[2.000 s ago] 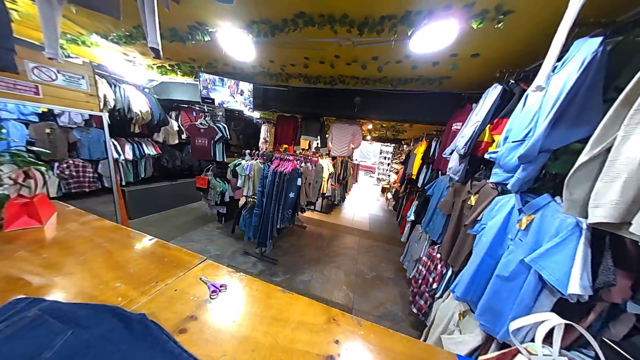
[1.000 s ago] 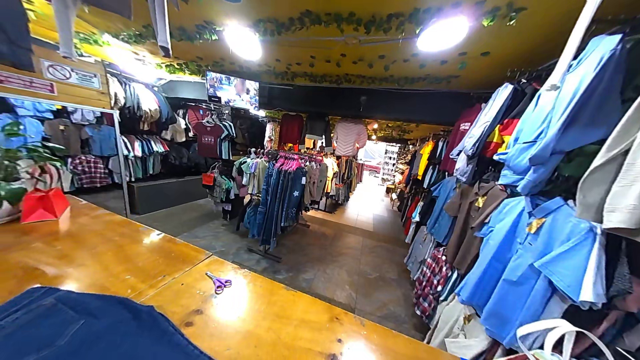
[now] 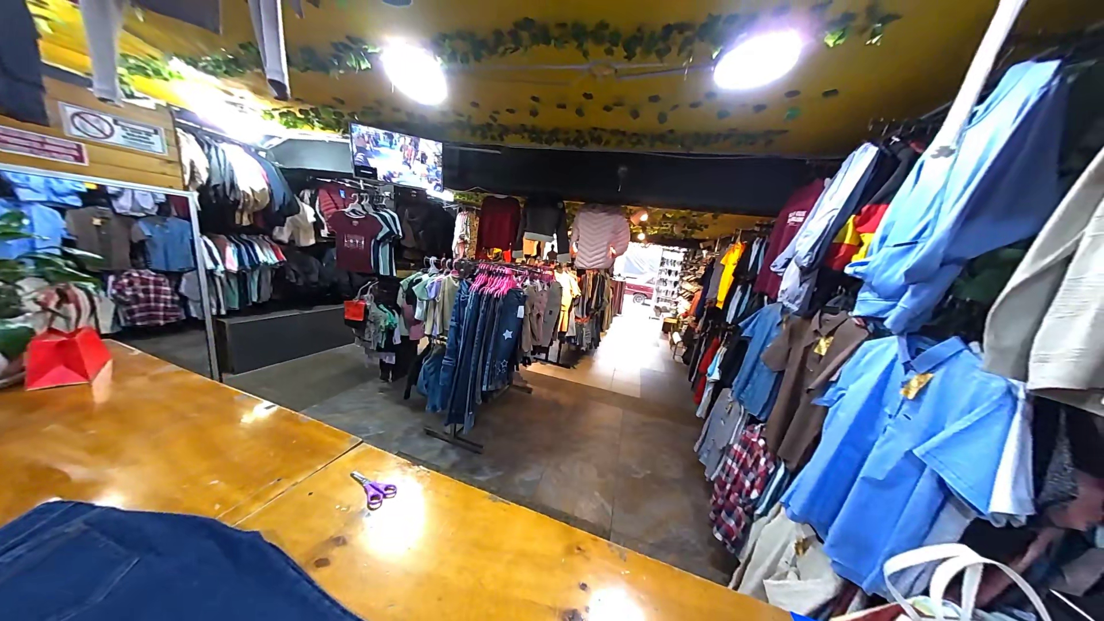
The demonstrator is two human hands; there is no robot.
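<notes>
Neither my left hand nor my right hand shows in the head view. Dark blue denim jeans (image 3: 147, 565) lie on the varnished wooden counter (image 3: 466, 552) at the lower left, partly cut off by the frame's bottom edge. Beyond them, near the counter's far edge, rests a pair of scissors with purple handles (image 3: 374, 490). Their blades point up and to the left.
A red paper bag (image 3: 65, 355) stands at the counter's left end beside a leafy plant (image 3: 21, 285). Past the counter is a rack of jeans (image 3: 483, 345). Blue shirts (image 3: 914, 448) hang at the right, above white bag handles (image 3: 957, 569).
</notes>
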